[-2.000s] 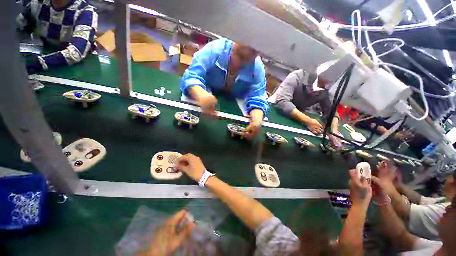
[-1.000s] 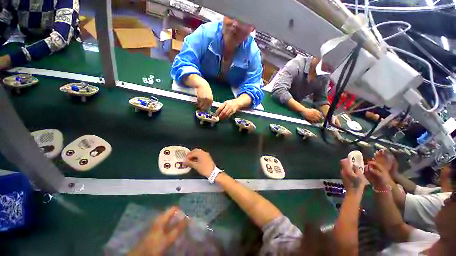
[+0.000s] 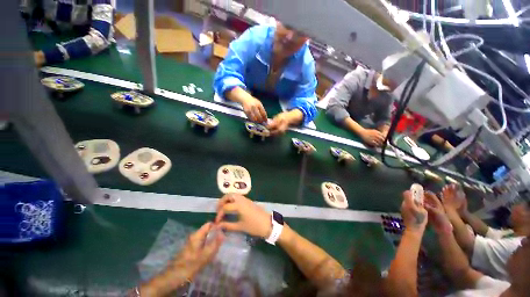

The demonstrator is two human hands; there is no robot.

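A cream front cover (image 3: 234, 180) with dark round openings and a hole grille lies flat on the dark green belt (image 3: 279, 174), just beyond my hands. My right hand (image 3: 244, 216), with a white-strapped watch, is over the near rail, its fingertips meeting those of my left hand. My left hand (image 3: 194, 252) pinches something tiny, too blurred to identify. Whether my right fingers also grip it is hidden. Clear plastic sheets (image 3: 168, 246) lie under and around my left hand.
More covers (image 3: 145, 166) lie left and right on the belt. Raised housings (image 3: 202, 119) stand along its far side. A blue bin (image 3: 26, 217) with white rings is at left by a metal post. A person in blue works opposite; neighbours' hands (image 3: 414, 212) are at right.
My right hand has left the cover and come back to my left fingertips. My left hand has risen slightly towards it. The covers sit further right in the picture.
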